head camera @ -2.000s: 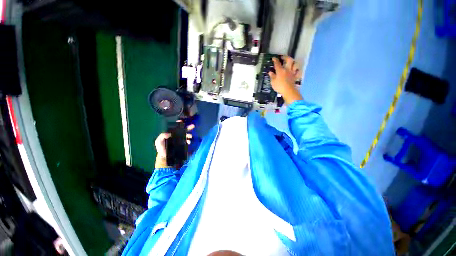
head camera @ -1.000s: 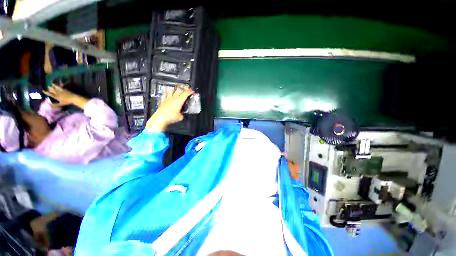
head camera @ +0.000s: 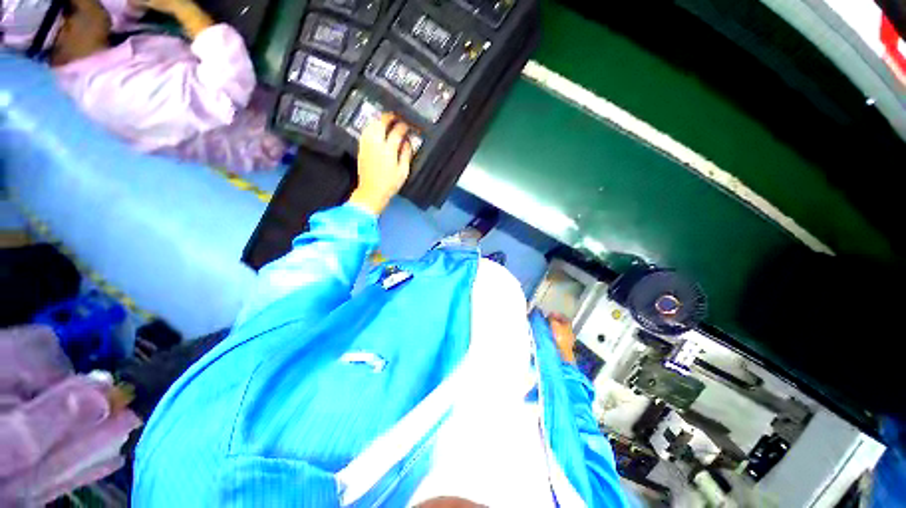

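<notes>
My left hand (head camera: 385, 159) is at the near end of a phone unit (head camera: 360, 111) in a pocket of the black foam tray (head camera: 444, 124); its fingertips touch the unit's end, and I cannot tell if they grip it. Other units with pale label blocks lie in neighbouring pockets. My right hand (head camera: 563, 337) is at the front edge of the white bench machine (head camera: 621, 342), partly hidden by its blue sleeve, and its fingers do not show clearly.
A round black fan (head camera: 667, 301) stands at the machine's corner. A green bench (head camera: 596, 164) with a white strip runs behind. A dark block (head camera: 298, 206) is beside my left forearm. A person in pink (head camera: 189, 94) is at the upper left; another pink sleeve is at the lower left.
The view has turned, so the trays and machine now lie slanted. My left hand stays at the tray, now at the unit's near end. My right hand has come into view by the machine.
</notes>
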